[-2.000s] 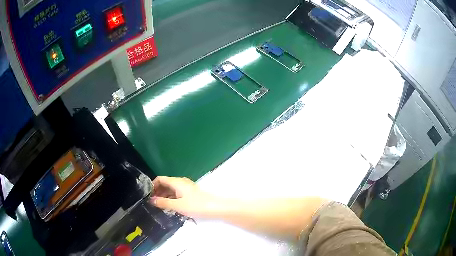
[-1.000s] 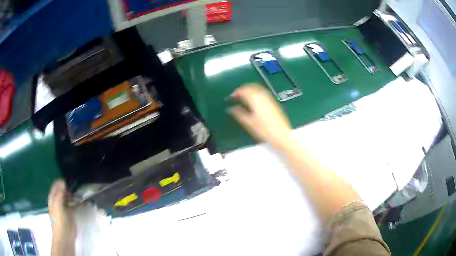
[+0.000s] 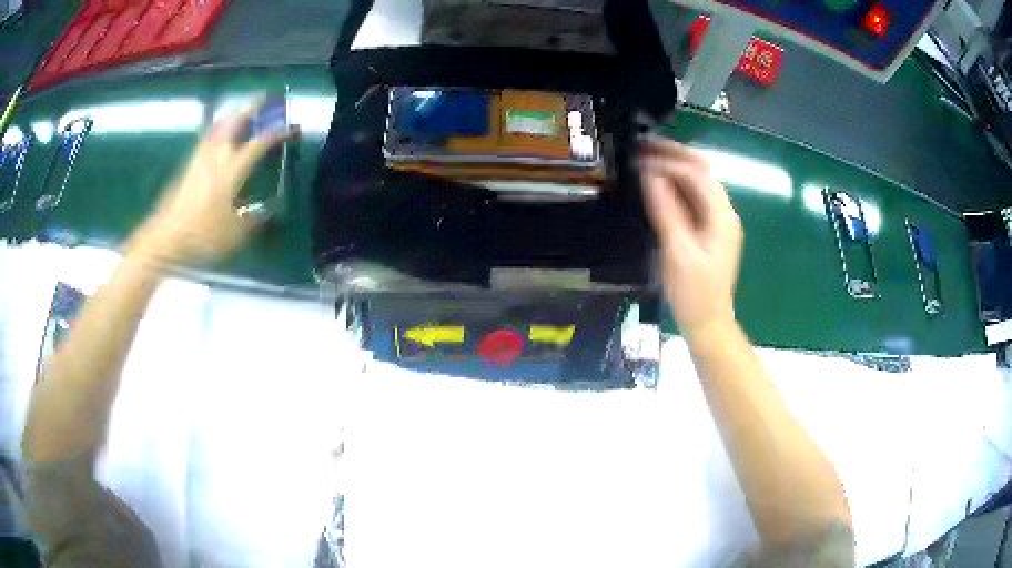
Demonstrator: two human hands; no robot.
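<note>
A phone frame with a blue patch and silvery rim lies on the orange fixture [image 3: 533, 150] in the black press [image 3: 466, 239]; the fixture is uncovered. My left hand [image 3: 205, 200], blurred, is over the belt left of the press. Its fingers and thumb span another phone frame [image 3: 281, 166] with a blue patch and seem to grip it; whether it touches the belt cannot be told. My right hand [image 3: 694, 222], blurred, is at the press's right edge, fingers bent and apart, with nothing visible in it.
More frames lie on the green belt [image 3: 760, 222], two at right and two at far left. A dark slim piece [image 3: 63, 316] lies on the white cover [image 3: 499, 477] at left. The front panel [image 3: 499, 346] has a red spot. A red ribbed tray [image 3: 128, 39] and control box [image 3: 832, 28] stand behind.
The view has swung left, centring the press. My left hand has gone from the press's lower left side to a frame on the left. My right hand is now beside the press's right edge.
</note>
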